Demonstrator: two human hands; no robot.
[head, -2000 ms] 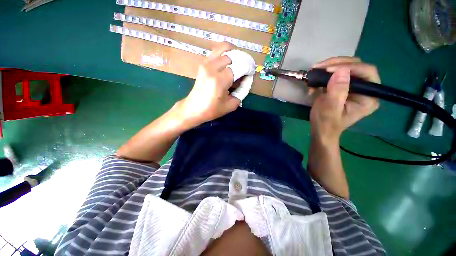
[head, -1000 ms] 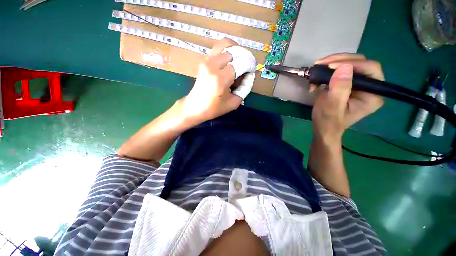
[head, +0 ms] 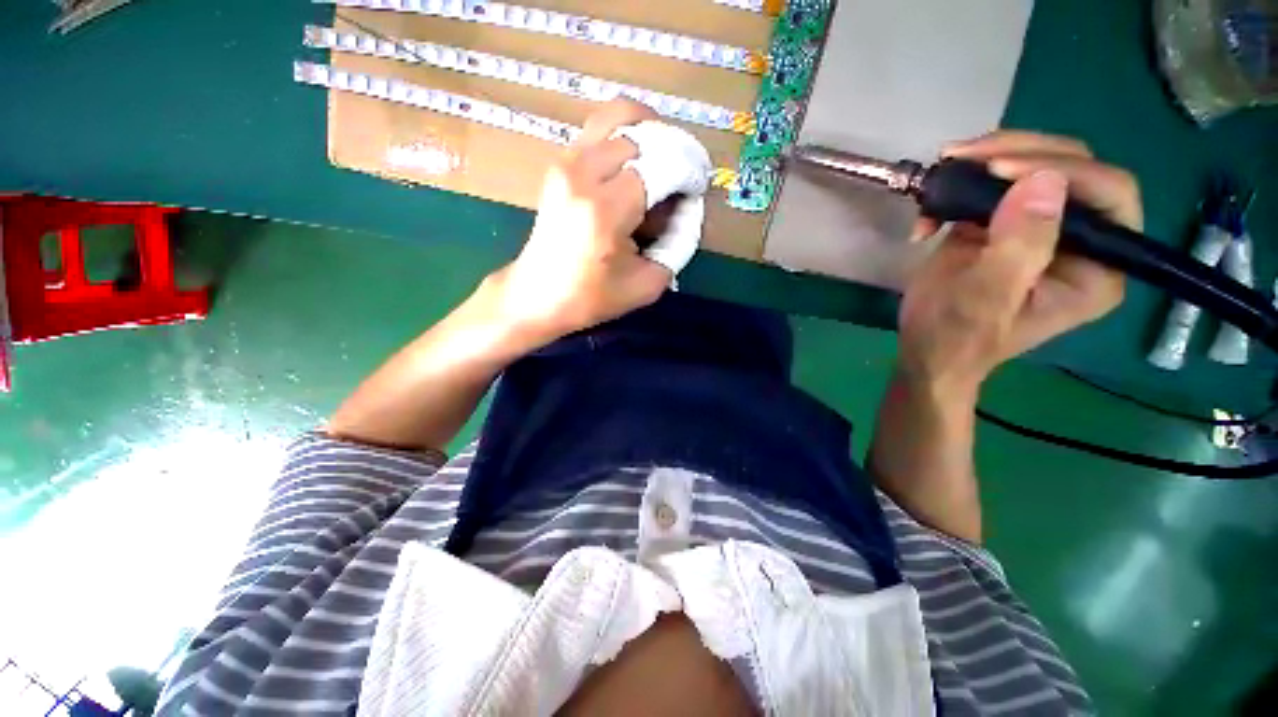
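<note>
Several white LED strips (head: pixel 451 58) lie side by side on a tan cardboard board (head: pixel 379 151). Their orange end tabs meet a row of green circuit boards (head: pixel 774 123). My left hand (head: pixel 606 210), with white cots on its fingertips, is closed on the nearest LED strip close to its orange tab. My right hand (head: pixel 1020 266) holds a soldering iron (head: pixel 959 189) by its black handle. The iron's tip is beside the right edge of the green boards, over the grey card's left edge. A thin line lies along the nearest strips.
A grey card (head: pixel 918 105) lies right of the green boards. A clear roll (head: pixel 1217 56) and side cutters (head: pixel 1194 294) lie at the right of the green mat. The iron's black cord loops at the right. A red stool (head: pixel 105 273) stands on the floor at left.
My right hand and the soldering iron have moved right, and the tip has left the orange tab. The strips and boards have shifted slightly left in view. My left hand stays at the nearest strip.
</note>
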